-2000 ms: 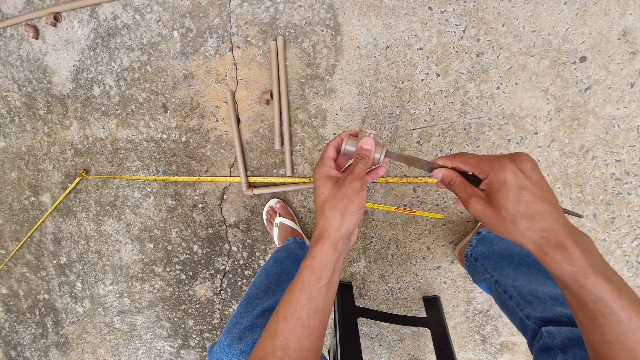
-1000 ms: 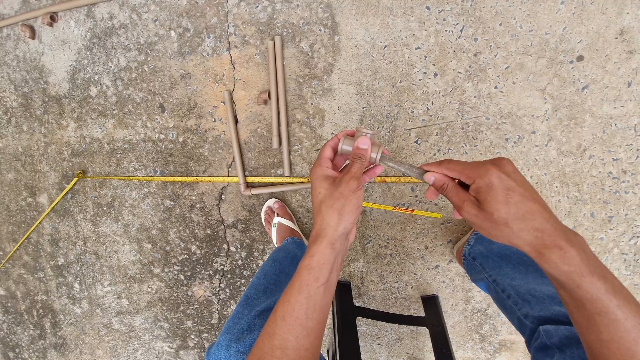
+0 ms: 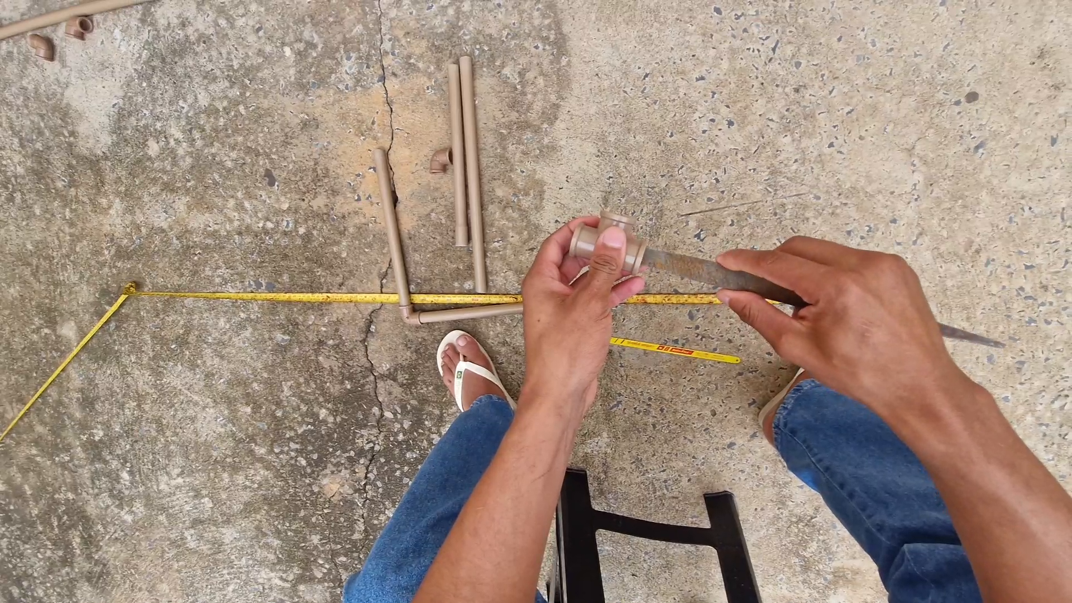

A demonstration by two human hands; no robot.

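Note:
A brown plastic pipe tee [image 3: 593,244] is held in my left hand [image 3: 578,306], its thumb across the body and a side outlet pointing up. My right hand [image 3: 846,314] grips a metal file [image 3: 691,266] with some rust on it. The file's blade end is at the right opening of the tee; how far it reaches inside is hidden. The file's thin tang sticks out to the right of the hand. Beneath both hands a yellow measuring tape [image 3: 335,297] runs across the concrete, and a yellow hacksaw blade [image 3: 699,353] lies just below it.
Two straight brown pipes [image 3: 471,176] lie beside a loose elbow [image 3: 440,161]. Left of them, two pipes joined by an elbow [image 3: 408,313] form an L. More elbows [image 3: 79,28] and a long pipe [image 3: 59,15] are at the top left. A black stool or chair frame [image 3: 653,528] stands between my legs.
The file has slid back and forth at the tee's opening, along with my right hand. My left hand stays in about the same place, holding the tee.

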